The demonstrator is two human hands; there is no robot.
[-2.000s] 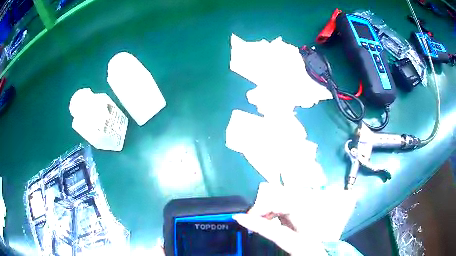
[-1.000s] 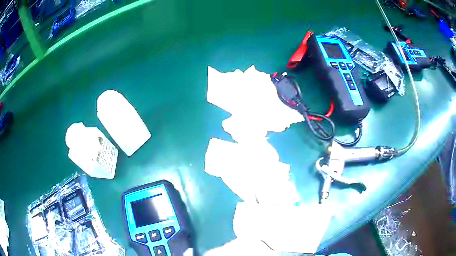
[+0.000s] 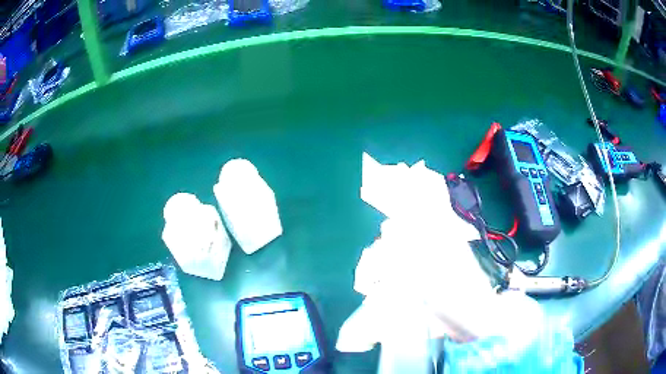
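Note:
A black battery tester (image 3: 281, 332) with a blue face lies at the bottom centre, screen up, its lower part cut off by the picture's edge. White wiping cloths (image 3: 416, 193) lie right of it. My right hand (image 3: 467, 314) is overexposed and blurred against the cloths, with a light blue sleeve (image 3: 511, 354) behind it at the bottom edge. Its fingers and any grip cannot be made out. My left hand is not in view.
Two white bottles (image 3: 248, 208) (image 3: 197, 237) stand or lie left of centre. Plastic-wrapped frames (image 3: 150, 307) are lower left. Another tester (image 3: 529, 190), its cable and a silver air gun (image 3: 544, 285) are at right. A thin hose (image 3: 613, 219) hangs there. A green rail (image 3: 328, 33) crosses behind.
The view has tilted up, showing more of the rail. The tester, earlier near my hand, lies face up at the bottom. My right hand and sleeve have come over the lower cloths.

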